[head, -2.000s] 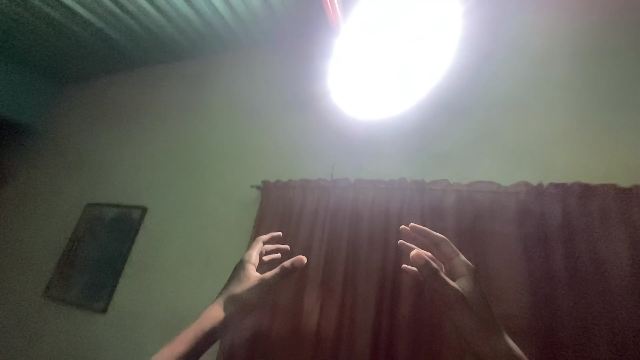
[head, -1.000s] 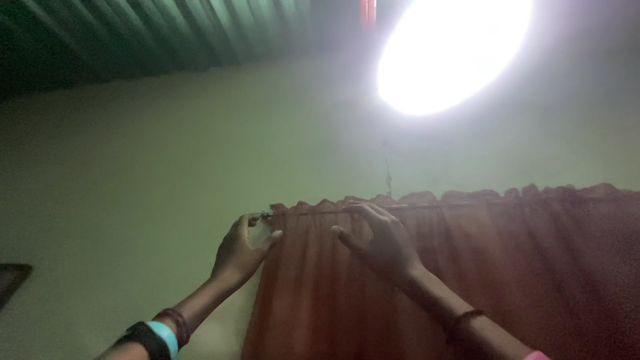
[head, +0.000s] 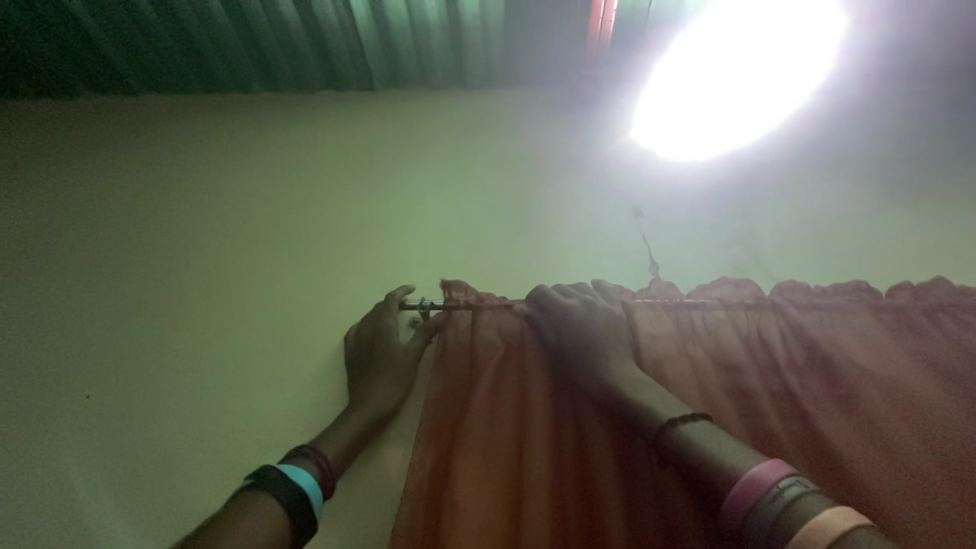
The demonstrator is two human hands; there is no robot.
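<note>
A reddish curtain (head: 503,427) hangs from a thin curtain rod (head: 694,303) through its gathered top edge. My left hand (head: 381,351) is at the rod's left end, fingertips and thumb around the end beside a small metal bracket (head: 425,307); how firmly they hold it cannot be told. Over the rod and the curtain's top lies my right hand (head: 583,328), fingers closed on them a little right of the curtain's left edge. Bands circle both wrists.
A pale greenish wall (head: 229,229) rises behind the curtain, with a crack (head: 649,252) above the rod. Corrugated roofing sheets (head: 267,46) run overhead beside a red beam (head: 601,23). A glaring lamp (head: 740,76) shines at the upper right.
Both hands have gone from free in front of the curtain to its top edge, my left at the rod end and my right onto the gathered fabric. The picture frame has left the view.
</note>
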